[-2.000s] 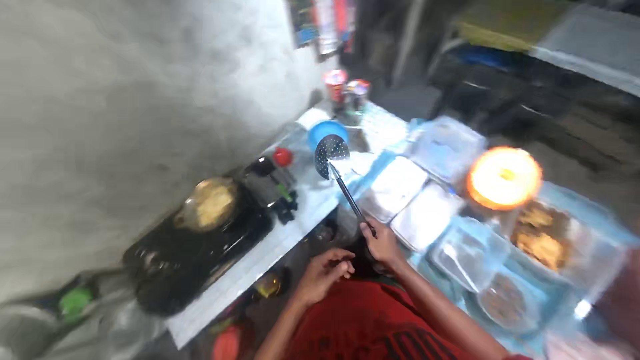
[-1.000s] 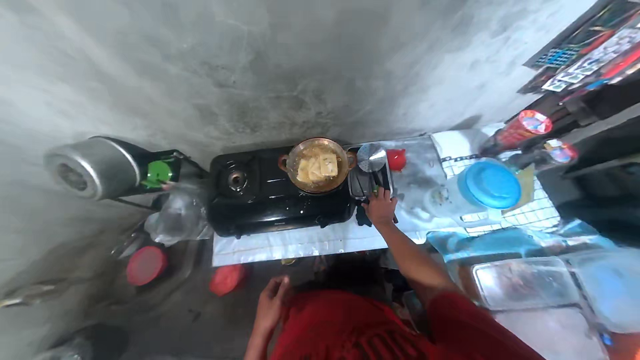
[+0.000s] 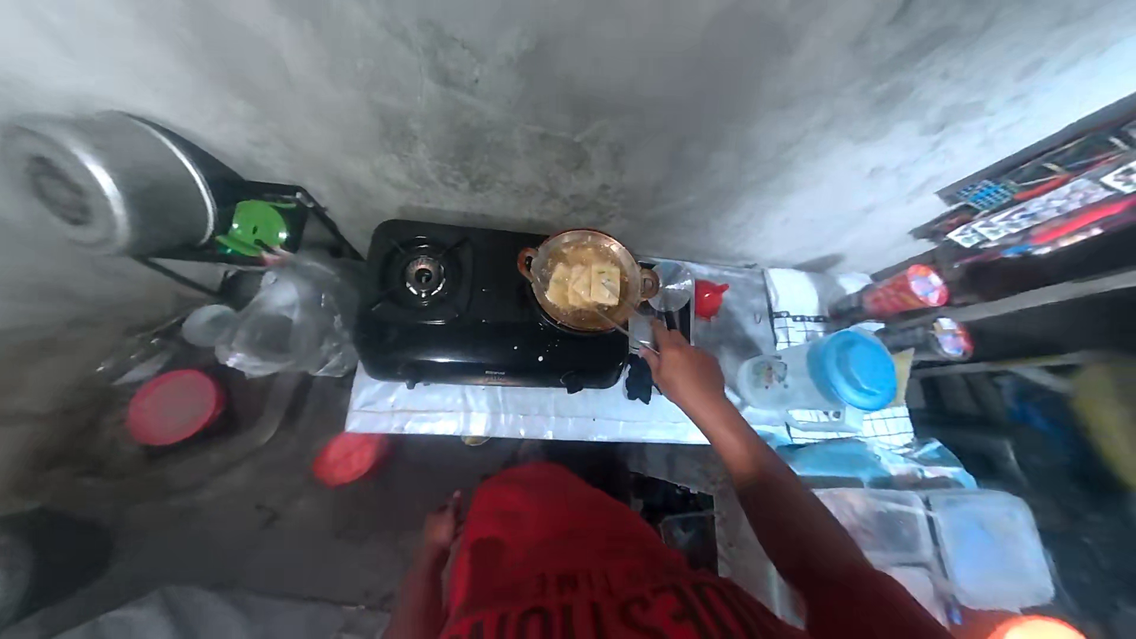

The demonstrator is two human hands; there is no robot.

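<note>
Pale rectangular pieces of food [image 3: 583, 286] lie in bubbling oil in a two-handled pan [image 3: 586, 234], which sits on the right burner of a black gas stove [image 3: 488, 359]. My right hand [image 3: 688, 368] grips the handle of a thin metal utensil [image 3: 626, 330] at the stove's right side; its far end reaches into the pan among the food, and its exact kind is unclear. Low beside my red shirt hangs my left hand [image 3: 441, 528], blurred, with nothing visible in it; its fingers are hard to make out.
Right of the stove are a red plastic item [image 3: 709, 299] and a container with a blue lid [image 3: 854, 370]. Clear plastic boxes [image 3: 990, 550] stand at lower right. A large metal pot [image 3: 111, 186], a green item [image 3: 257, 226] and a plastic bag [image 3: 288, 324] are at left. Behind rises a concrete wall.
The view has swung toward the stove. Two seconds ago my right hand held a black perforated skimmer; now it holds a thin metal utensil that reaches into the pan.
</note>
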